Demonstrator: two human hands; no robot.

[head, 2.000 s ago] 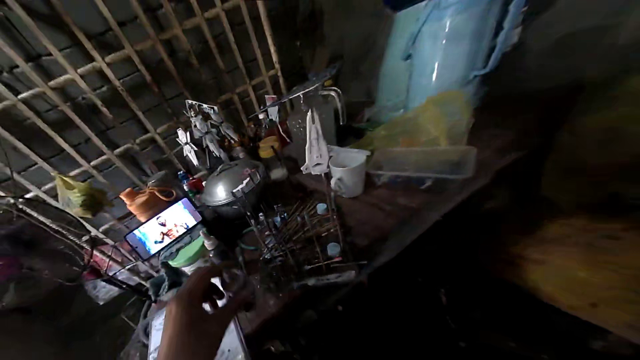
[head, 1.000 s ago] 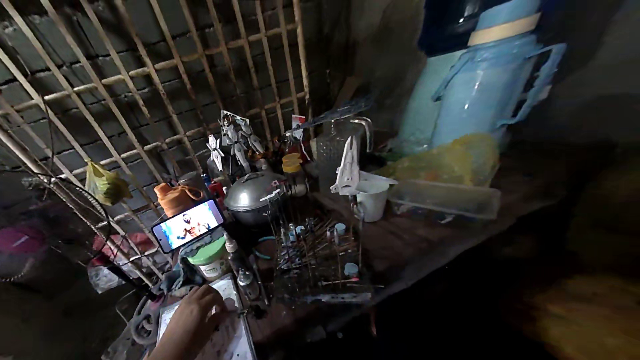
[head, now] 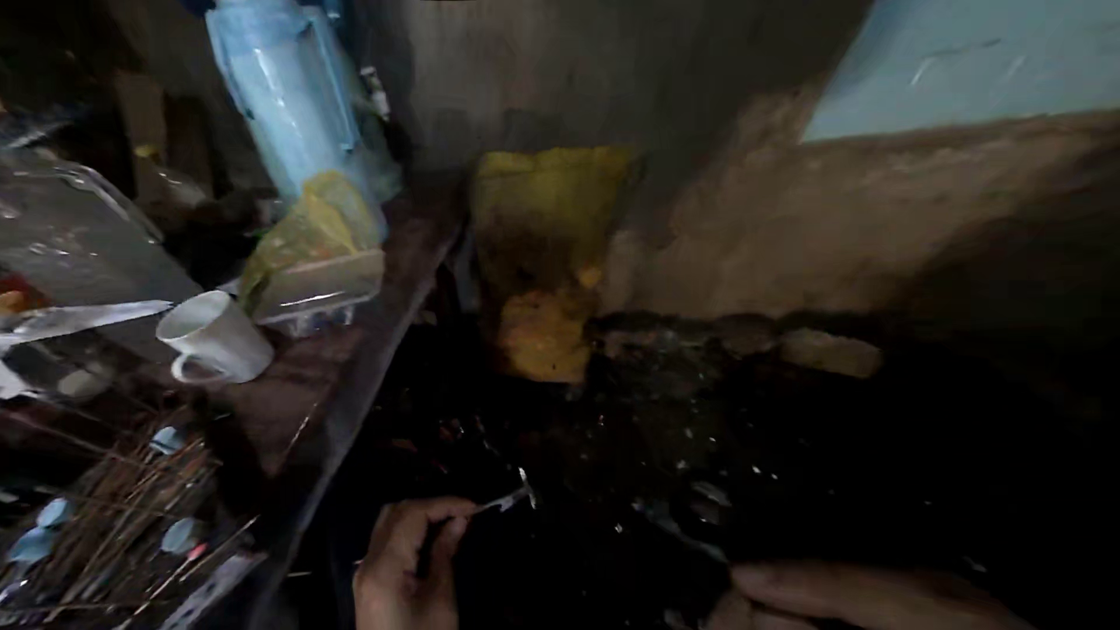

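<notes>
Low in the head view, just right of the table edge, my left hand (head: 411, 560) pinches a small, thin, pale piece (head: 507, 500) between thumb and fingertips; its exact kind is unclear. My right hand (head: 840, 595) is at the lower right, partly cut off by the frame and blurred. Its thumb and fingers look close together; whether something is between them cannot be told. Both hands are over the dark area beside the table. A white mug (head: 219, 337) stands on the table, up and left of my left hand.
Thin sticks (head: 131, 516) and small blue caps lie at the table's left. Behind the mug are a clear plastic box (head: 324, 284), a yellow plastic bag (head: 337, 210) and a tall blue jug (head: 289, 96). The table edge (head: 350, 420) runs diagonally. A yellow sack (head: 547, 262) rests by the wall.
The view has swung far to the right, leaving the phone and pot out of frame. A hand was over a white sheet at the lower left; now both hands show beside the table.
</notes>
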